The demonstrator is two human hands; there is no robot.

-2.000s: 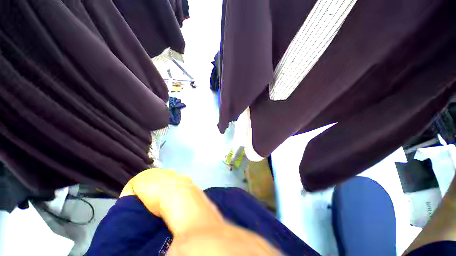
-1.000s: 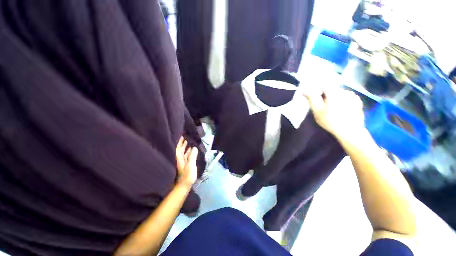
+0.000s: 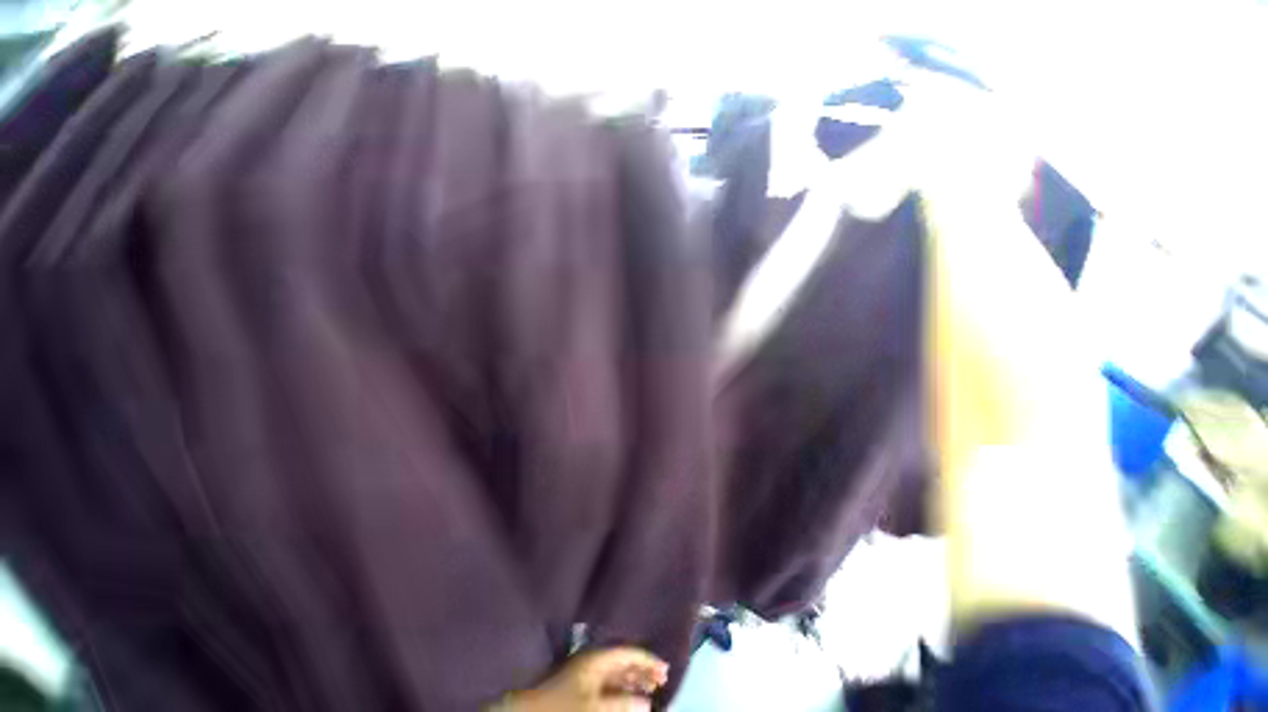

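Note:
A maroon top (image 3: 834, 390) with a pale placket (image 3: 786, 278) hangs upright, right of centre. Its pale collar area is blurred and washed out by glare. My right arm is raised across its right side. My right hand (image 3: 953, 118) is at collar height, too overexposed to show its fingers or grip. My left hand (image 3: 612, 677) is low at the bottom edge, partly cut off, beside the lower part of the hanging maroon tops (image 3: 459, 362). Its fingers look curled, but whether they hold cloth cannot be told.
The dense row of maroon tops fills the left and centre. Blue bins (image 3: 1140, 424) and a pale clothing pile (image 3: 1231, 445) are at the right edge. Pale floor (image 3: 779, 675) shows below the top. Glare hides the upper background.
The view has swung, and the hanging row spreads further right. The collared top and my right hand appear higher. My left hand appears lower, near the bottom edge.

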